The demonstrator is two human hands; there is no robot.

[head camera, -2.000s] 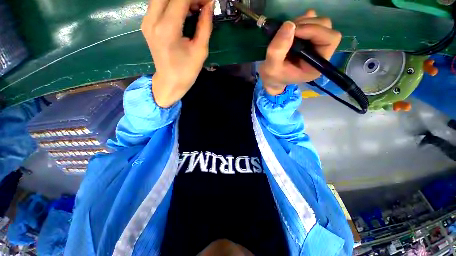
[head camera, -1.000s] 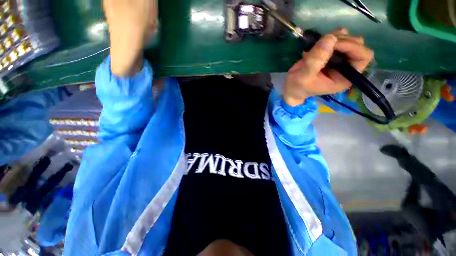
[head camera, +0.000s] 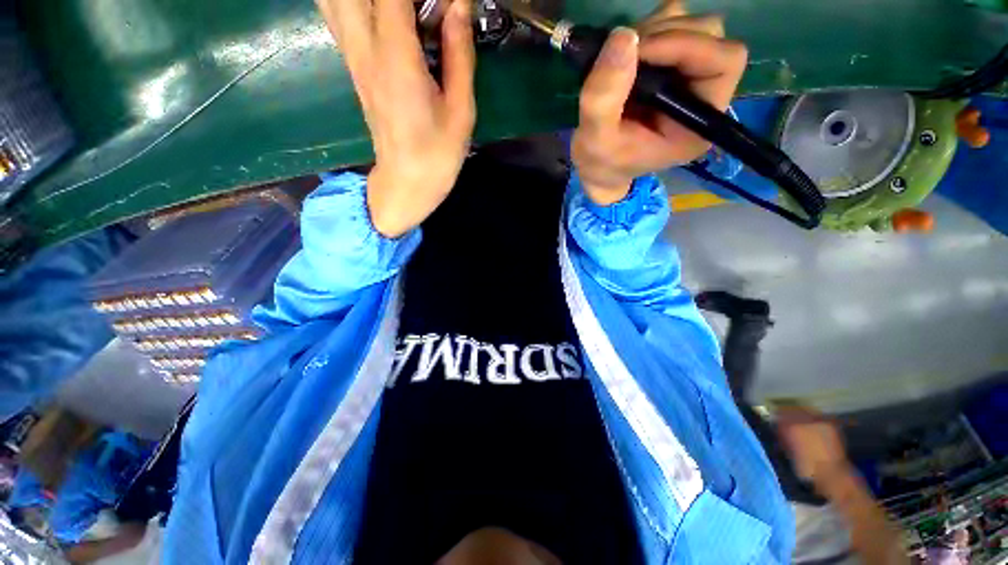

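My right hand [head camera: 663, 105] holds the black soldering iron [head camera: 702, 116]. Its metal tip points left to the fixture [head camera: 494, 22] at the top edge, where part of a small module shows. My left hand [head camera: 415, 110] is just left of the fixture. Its fingertips reach the picture's top edge, with thumb and forefinger near each other. What they hold, if anything, is too small and partly hidden to tell. A thin solder wire [head camera: 210, 102] trails over the green bench mat to the left.
Stacked trays of modules [head camera: 182, 292] stand below the bench at left, with more trays [head camera: 24, 132] on the bench's left end. A small green fan [head camera: 846, 138] is at the bench edge on the right. Other people's arms [head camera: 823, 452] and legs show below.
My left hand has come back from the left to the fixture. The iron and my right hand have shifted left and up in view, and the fixture now sits at the top edge.
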